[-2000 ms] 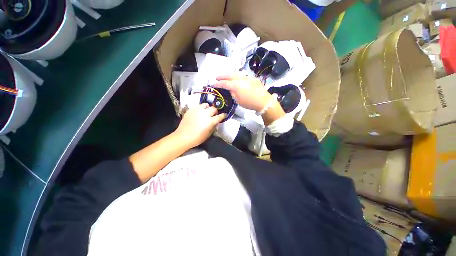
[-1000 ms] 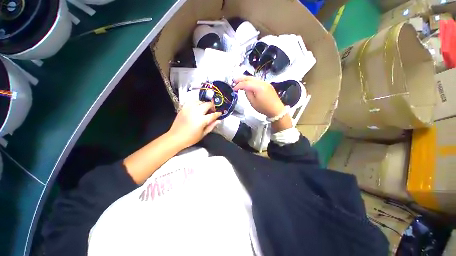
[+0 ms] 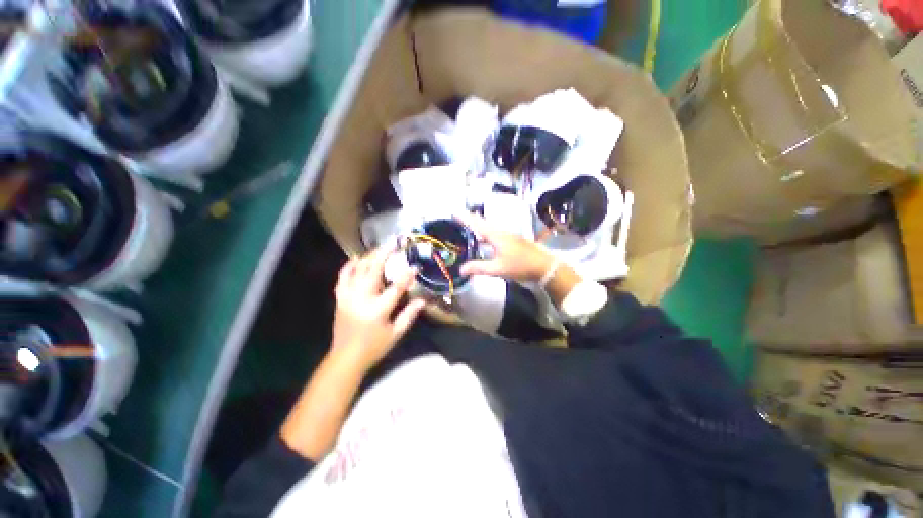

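Observation:
A white camera housing unit with a black open interior sits at the near side of the open carton. Thin yellow, red and orange wires rise from its interior, and a small plug hangs over its near rim. My left hand is at the unit's left side, fingers bent around the white edge. My right hand grips the right rim, with the thumb near the black interior. The underside of the unit and some fingertips are hidden.
Several other units lie close around it in the carton. More units stand on the green bench to the left, near a thin tool. A second carton stands on the right.
The view has shifted, showing more bench units. My left hand has moved out of the unit's interior to its left side. My right hand is lower on the right rim. The wires now hang towards me.

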